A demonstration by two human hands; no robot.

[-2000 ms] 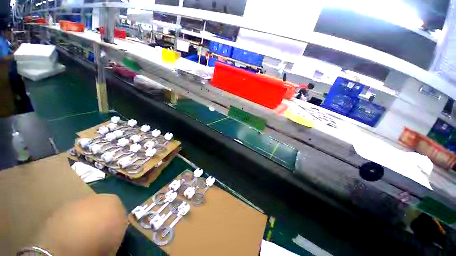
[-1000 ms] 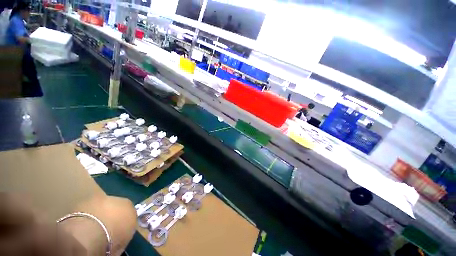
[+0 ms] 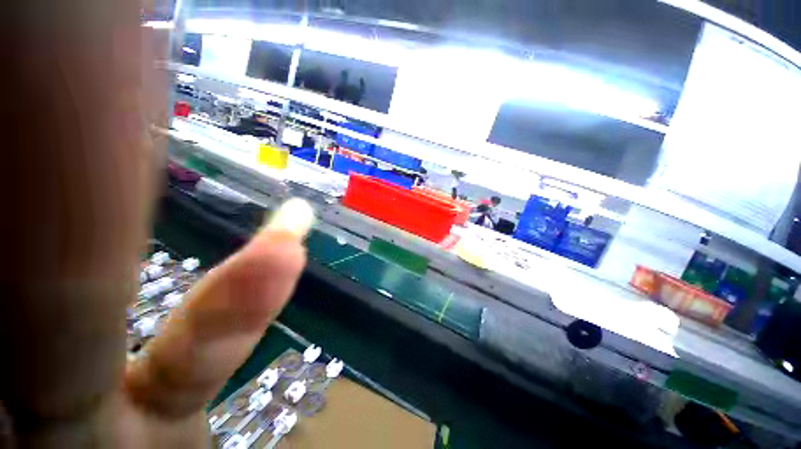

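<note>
My left hand [image 3: 105,263], bare, blurred and very close to the camera, fills the left side of the view, cut off by the edge. Its thumb points up and right, apart from the rest; I see nothing held. My right hand is not in view. Several white ring-and-arm assemblies [image 3: 269,379] lie in rows on a brown cardboard sheet [image 3: 373,421] at the bottom. More assemblies [image 3: 158,287] show at the left, partly hidden behind my hand.
Beyond the dark green bench runs a line with a red bin [image 3: 400,207], a yellow box [image 3: 273,156], blue crates [image 3: 543,221], an orange crate [image 3: 683,295] and white sheets [image 3: 615,321]. A black round part [image 3: 584,333] sits on its near side.
My left hand has risen from the lower left to close in front of the camera, and its thumb now shows. The view has shifted, so the cardboard appears lower and further left.
</note>
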